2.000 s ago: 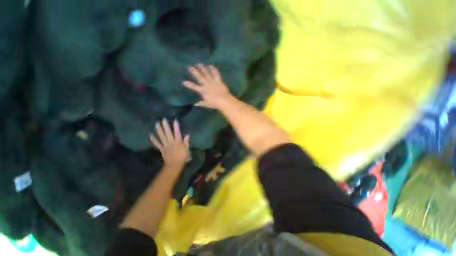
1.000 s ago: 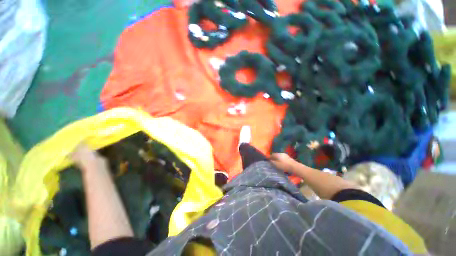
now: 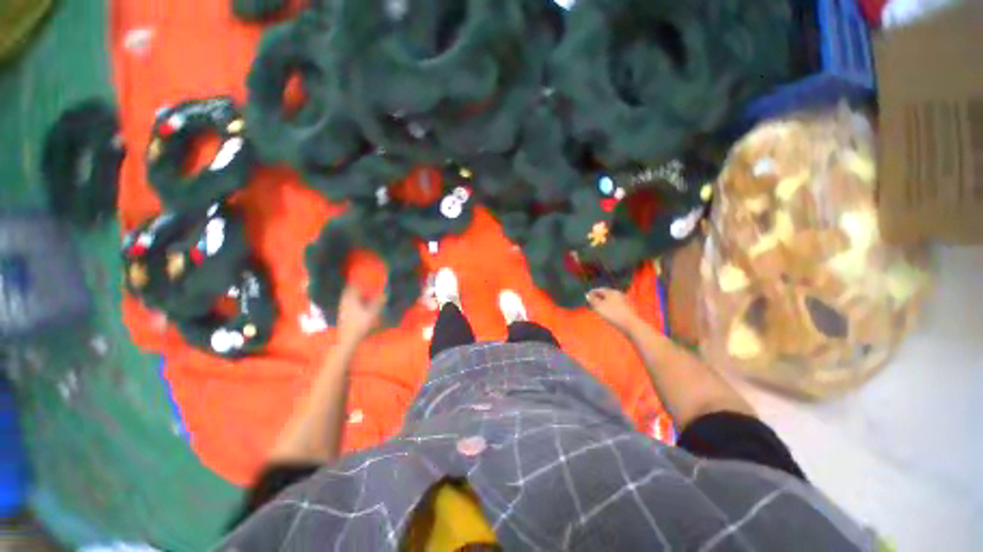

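Dark green plush wreaths lie heaped on an orange-red ground sheet (image 3: 291, 388). My left hand (image 3: 361, 311) is over the lower opening of a plain-backed wreath (image 3: 327, 259); it is blurred, and I cannot tell whether it touches the wreath. My right hand (image 3: 611, 306) is at the lower edge of another wreath (image 3: 555, 264), its fingers bent; a grip is not clear. A decorated wreath (image 3: 674, 189) beside it shows white lettering, a snowman and a small tan figure. More decorated wreaths (image 3: 199, 264) lie at the left of the sheet.
A clear plastic bag (image 3: 803, 259) of tan and cream pieces stands at the right, below a cardboard box (image 3: 936, 124) and a blue crate (image 3: 841, 49). One wreath (image 3: 81, 162) lies on the green floor (image 3: 92, 431) at the left. My shoes (image 3: 446, 286) are on the sheet.
My view and body have turned from the yellow sack to the wreath pile. My left hand has left the sack, which is out of view. Both hands are now low before the pile.
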